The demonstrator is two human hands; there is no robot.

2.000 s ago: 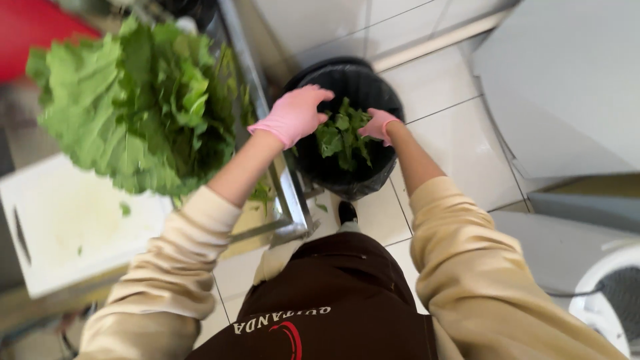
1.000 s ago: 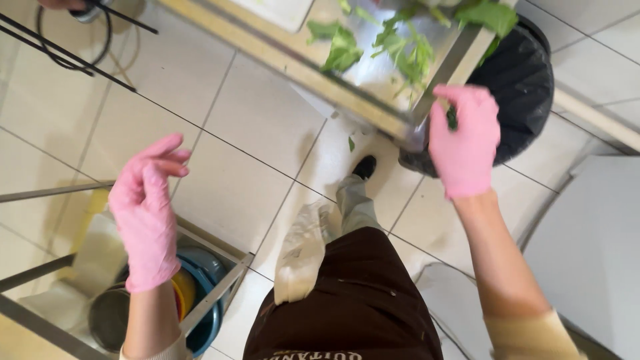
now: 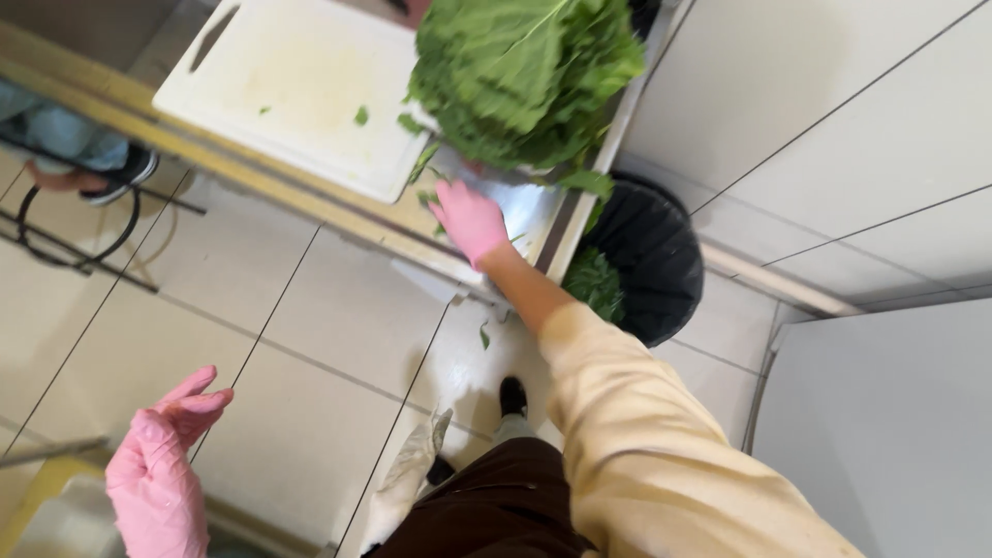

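Note:
My right hand [image 3: 471,223], in a pink glove, reaches over the edge of the metal counter, its fingers down among green leaf scraps [image 3: 425,163] beside the cutting board; whether it grips any is hidden. My left hand [image 3: 164,457], gloved in pink too, hangs in the air at lower left with its fingers apart and nothing in it. A white plastic cutting board [image 3: 310,93] with a few green bits lies on the counter. To its right rests a large pile of leafy greens [image 3: 527,77]. Below the counter's right end stands a bin with a black liner [image 3: 659,256], with greens [image 3: 593,287] inside.
Tiled wall [image 3: 814,101] rises behind the bin, and a light grey appliance or cabinet [image 3: 883,434] stands at lower right. Another person's foot in a dark shoe [image 3: 124,174] shows at left by a black metal frame [image 3: 77,267]. A leaf scrap [image 3: 484,335] lies on the floor.
Two seconds ago both hands were in the bin with leaves between them. The right hand has since moved from beside the bin to the scraps on the counter. The view has shifted a lot.

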